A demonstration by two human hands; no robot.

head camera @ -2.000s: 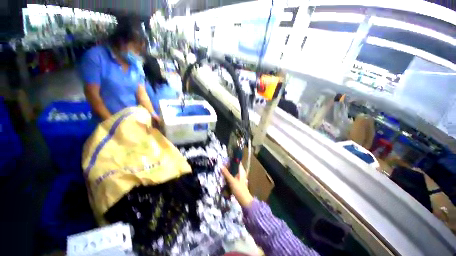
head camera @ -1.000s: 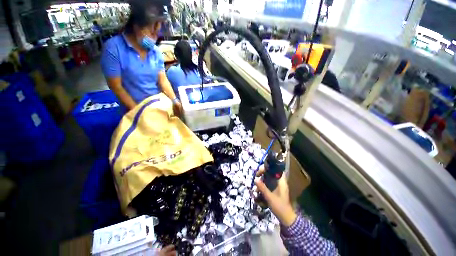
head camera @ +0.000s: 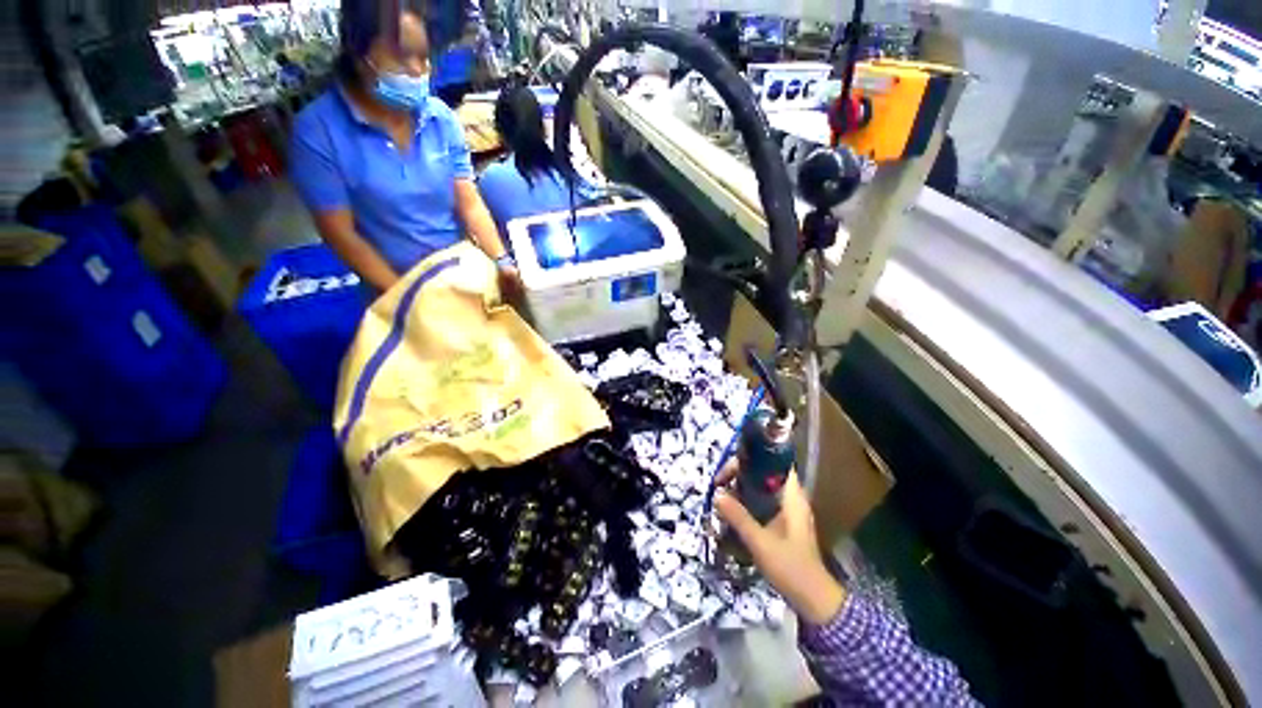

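My right hand [head camera: 782, 533] is closed around the dark teal-black power screwdriver [head camera: 764, 468], held upright over the right edge of the white parts. A black hose and a thin blue tube run by it. Its tip is hidden. My left hand is not in view. Small white plastic parts [head camera: 678, 533] lie in a loose pile. Black plastic parts [head camera: 533, 553] with gold bits spill from the yellow kraft sack [head camera: 450, 380]. A shallow clear tray [head camera: 630, 664] at the bottom edge holds a black piece [head camera: 675, 676].
White panels [head camera: 371, 647] are stacked at the lower left. A white screw feeder box [head camera: 592, 293] stands behind the pile. A cardboard divider [head camera: 847, 470] stands at right, beside the conveyor belt [head camera: 1024, 374]. A person in blue [head camera: 395, 180] stands behind the sack. Blue crates [head camera: 104, 325] are at left.
The view has shifted and steadied. My left hand, at the bottom edge by the white panels one second ago, is out of the picture. My right hand still grips the screwdriver.
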